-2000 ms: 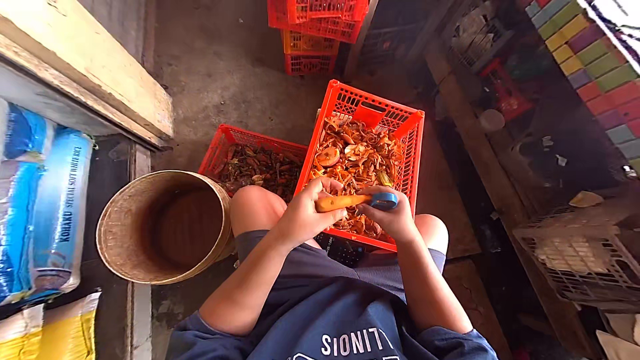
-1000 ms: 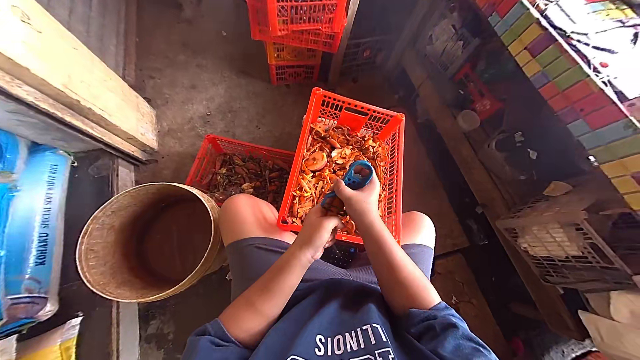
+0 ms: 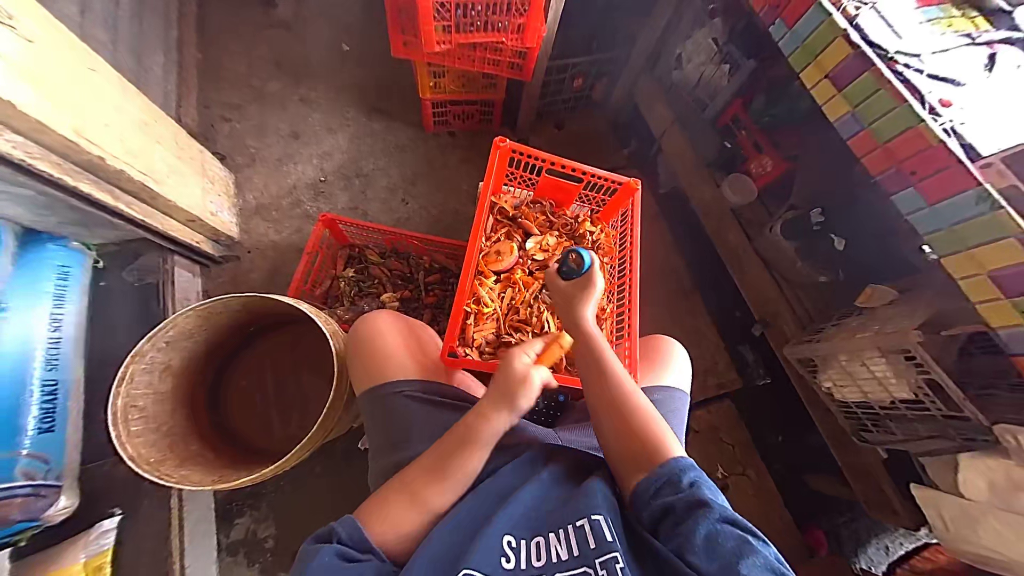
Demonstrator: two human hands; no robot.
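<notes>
My left hand (image 3: 524, 380) holds an orange carrot-like root (image 3: 554, 350) over the near edge of a red plastic crate (image 3: 630, 240). My right hand (image 3: 578, 298) is closed around a blue-edged tool (image 3: 574, 263), probably a peeler, whose blade I cannot make out. It is above the crate, a little farther forward than my left hand. Orange peelings (image 3: 512, 300) fill much of the crate, with a round cut slice (image 3: 501, 256) among them. The crate rests between my knees.
A second red crate (image 3: 320, 248) with dark roots stands on the floor at left, behind a large round bucket (image 3: 128, 400). Stacked red and orange crates (image 3: 462, 80) are ahead. Rice sacks (image 3: 40, 376) lie far left, and a plastic lattice crate (image 3: 920, 400) stands at right.
Two seconds ago both hands were close together with the orange root between them. Now they are apart, my right hand farther forward with the blue tool and my left nearer my body.
</notes>
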